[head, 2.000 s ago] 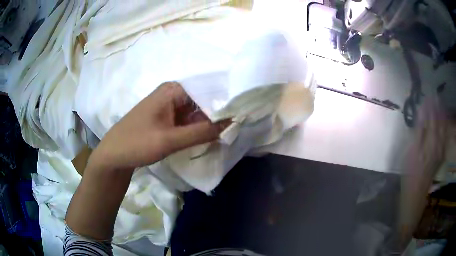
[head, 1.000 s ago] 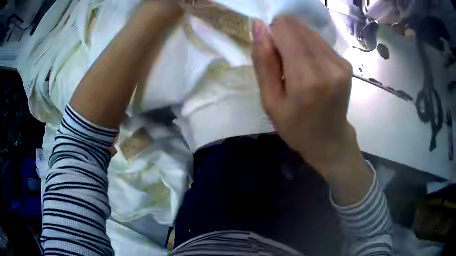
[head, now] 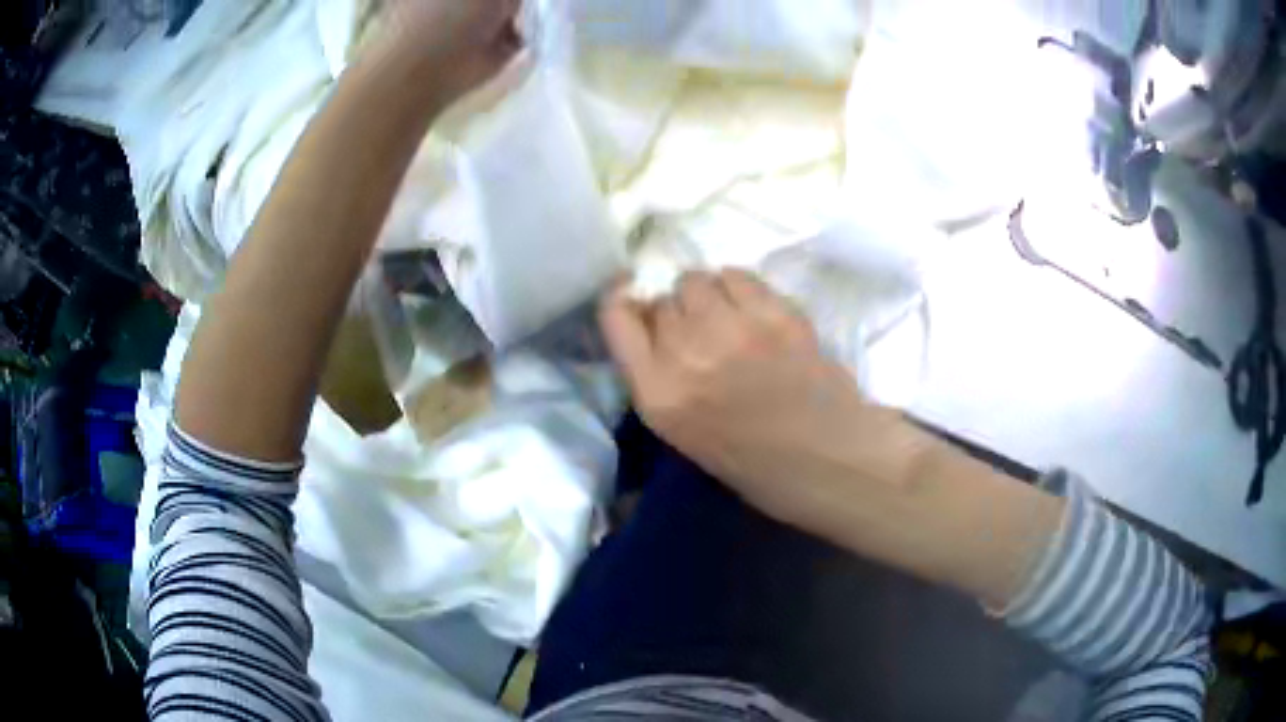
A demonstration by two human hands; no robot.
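Observation:
A white to cream garment piece (head: 543,212) is spread between my two hands. My left hand (head: 449,50) is at the top edge, closed on the upper part of the cloth; its fingertips are partly cut off or hidden. My right hand (head: 719,360) is lower and nearer my lap, fingers curled and pinching the cloth's near edge. More pale cloth (head: 748,127) lies behind the right hand towards the machine.
A heap of white cloth (head: 212,141) lies at upper left, more cloth (head: 466,522) hangs below with a tan card (head: 449,402) on it. The needle area (head: 1124,162) is at upper right. Dark shears (head: 1255,381) lie on the white tabletop (head: 1072,381) at right.
My right hand has moved down and left with the cloth edge. The cloth is now spread between the hands. The view has shifted, so the machine sits further right.

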